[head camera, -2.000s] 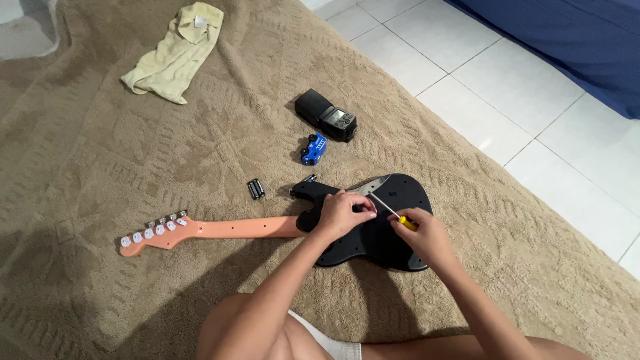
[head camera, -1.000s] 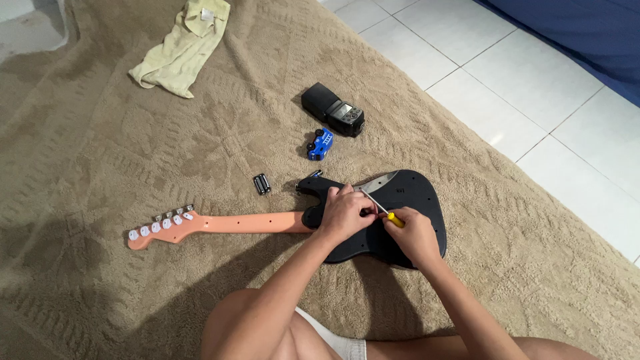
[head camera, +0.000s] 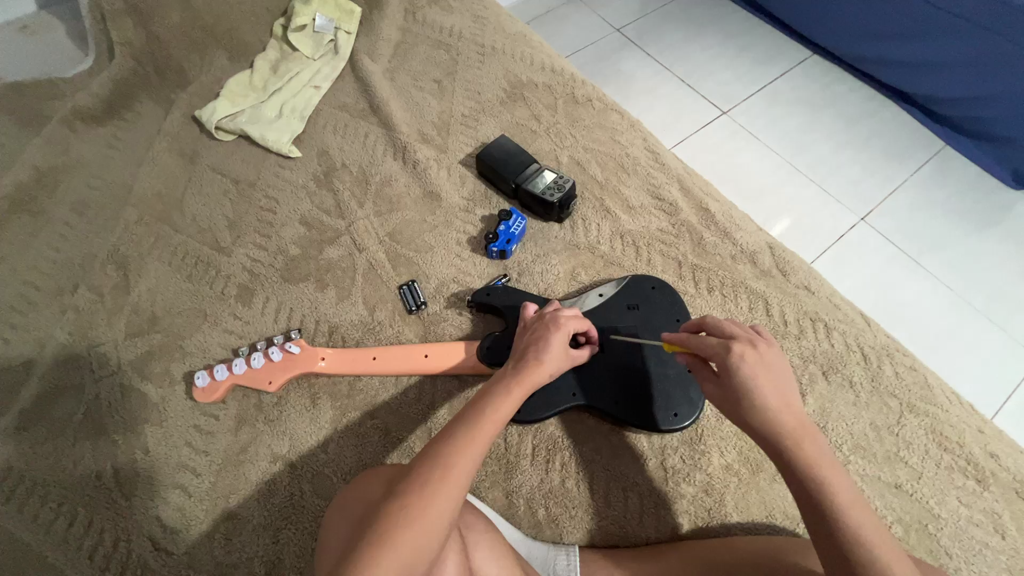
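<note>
A toy electric guitar (head camera: 640, 384) lies back up on a brown blanket, its black body to the right and its orange neck pointing left. My left hand (head camera: 554, 340) rests on the middle of the body, fingers bent; whether they pinch a small part cannot be told. My right hand (head camera: 740, 364) holds a screwdriver (head camera: 638, 342) with a yellow handle, its shaft pointing left over the body, the tip a little right of my left fingers. Two batteries (head camera: 413, 297) lie above the neck. Another battery (head camera: 499, 280) is beside the body's upper horn.
A blue toy car (head camera: 506, 234) and a black camera flash (head camera: 526, 178) lie beyond the guitar. A pale yellow cloth (head camera: 282, 80) is at the upper left. The blanket (head camera: 200, 264) ends in a diagonal edge, with white floor tiles (head camera: 768, 144) past it.
The screwdriver, angled down towards my left fingers a second ago, now lies nearly level, and its tip is apart from them. My right hand has moved away from my left.
</note>
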